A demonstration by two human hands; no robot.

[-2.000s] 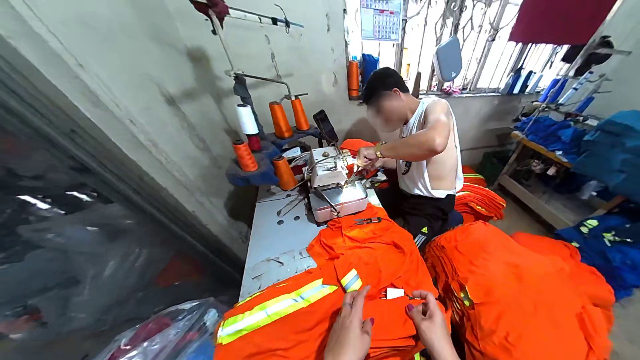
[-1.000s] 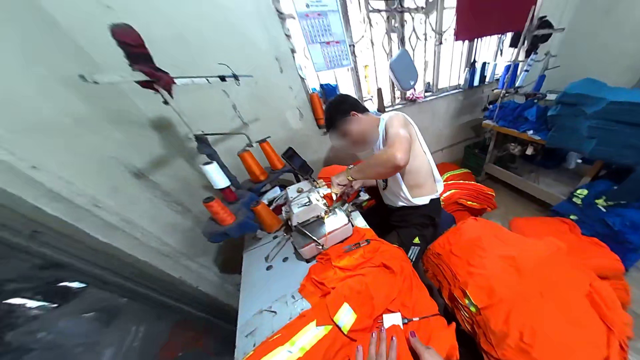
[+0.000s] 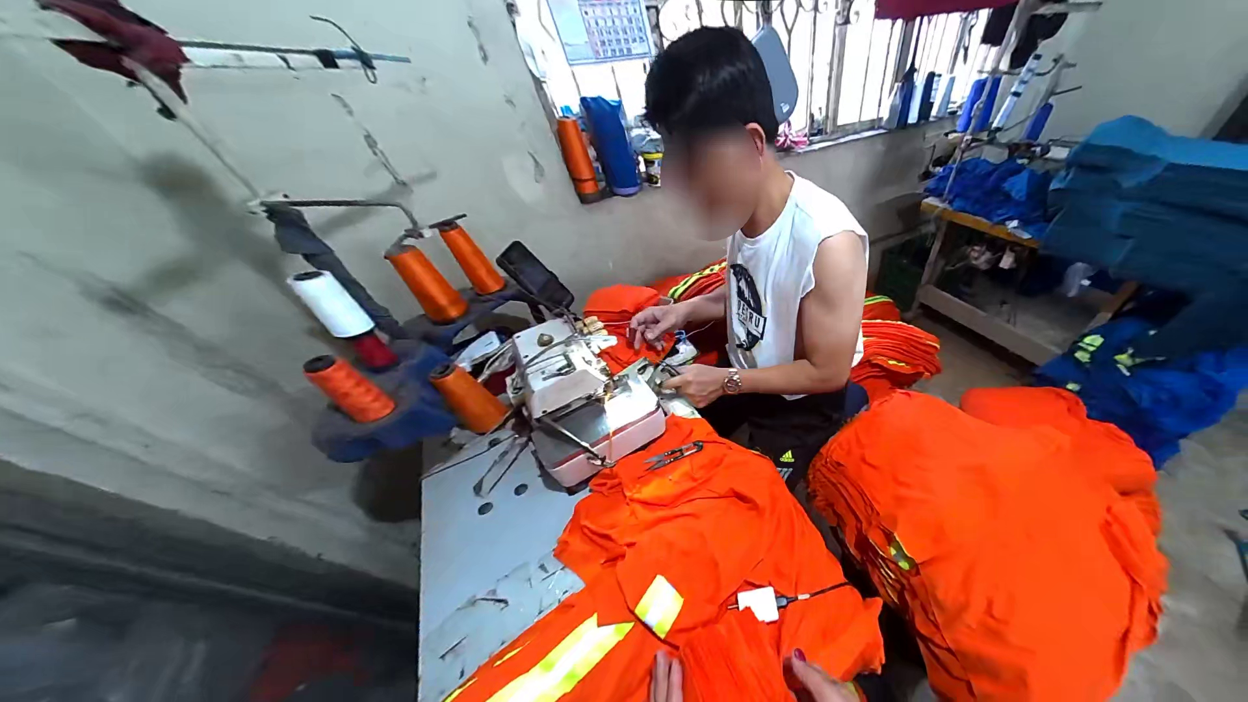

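Note:
Orange garments with reflective yellow-silver strips (image 3: 702, 526) cover the near part of the sewing table (image 3: 487, 575). At the bottom edge of the view, my left hand (image 3: 667, 678) touches the orange cloth with its fingertips; the rest is out of frame. My right hand (image 3: 817, 680), with painted nails, rests on the cloth to its right, partly cut off. Between and above them lies a white plug-like piece (image 3: 759, 604) with a dark cord. Thread snips (image 3: 675, 455) lie on the cloth near the overlock sewing machine (image 3: 585, 390).
A person (image 3: 790, 273) sits across the machine with both hands near its far side. Cones of orange thread (image 3: 426, 283) stand at the left by the wall. A tall pile of orange cloth (image 3: 985, 526) stands at the right. Blue fabric (image 3: 1150, 205) is heaped farther back.
The seated person's head has lifted and their hands have moved apart at the machine. My hands show less in the frame than two seconds ago. The view has shifted.

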